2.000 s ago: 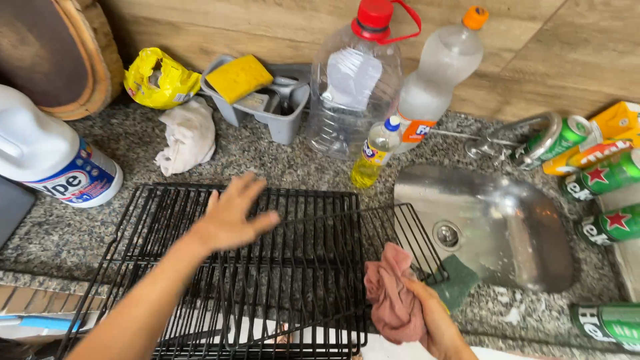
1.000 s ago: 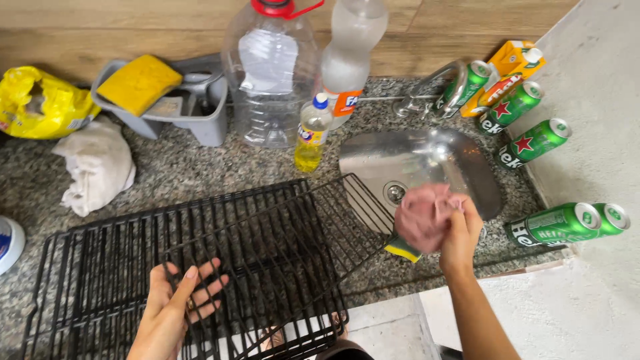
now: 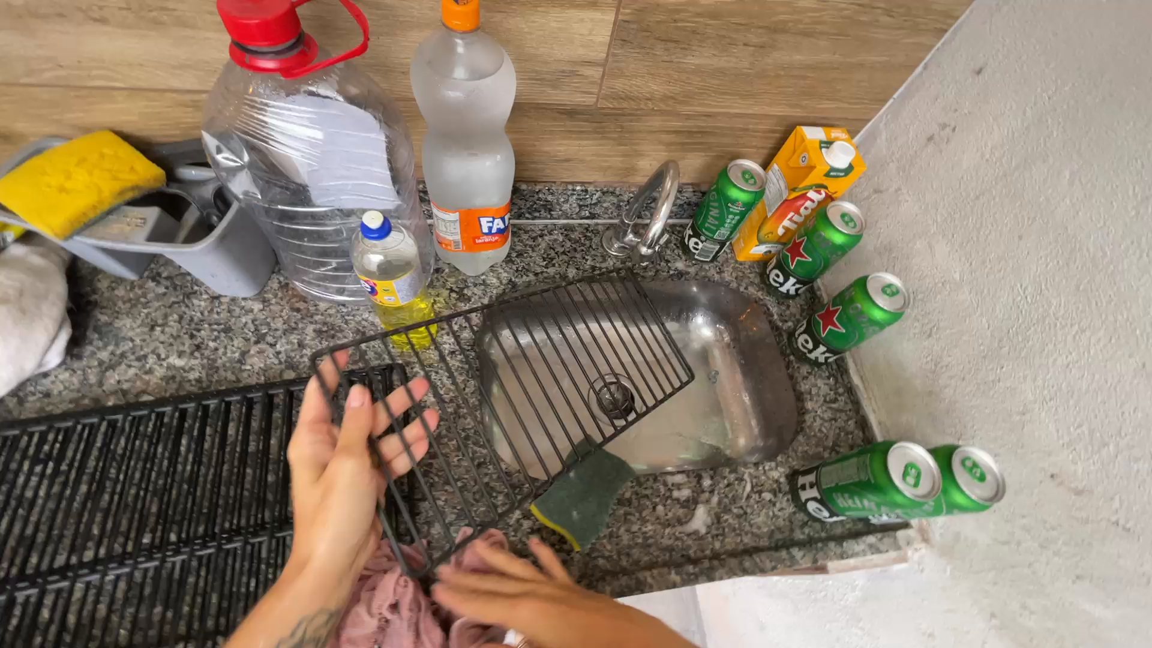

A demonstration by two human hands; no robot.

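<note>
A black wire rack (image 3: 531, 387) is tilted over the counter, its right part above the stainless steel sink (image 3: 747, 387). My left hand (image 3: 351, 459) grips its left end, with fingers through the bars. Close to the rack's near corner is my right hand (image 3: 531, 585), fingers spread, over a pink cloth (image 3: 387, 603); whether it grips the cloth is unclear. A green and yellow scouring sponge (image 3: 585, 495) lies on the counter by the sink's near edge. More black grates (image 3: 153, 504) rest on the granite at the left.
Behind the rack stand a small bottle of yellow liquid (image 3: 396, 279), a large clear jug (image 3: 315, 171) and a Fanta bottle (image 3: 468, 144). A curved faucet (image 3: 650, 216), Heineken cans (image 3: 850, 319) and a juice carton (image 3: 796, 193) border the sink. A grey caddy (image 3: 216, 252) holds a yellow sponge (image 3: 81, 180).
The wire rack, earlier lying over the other grates, now extends over the sink in my left hand. My right hand and the pink cloth have come down near the counter's front edge.
</note>
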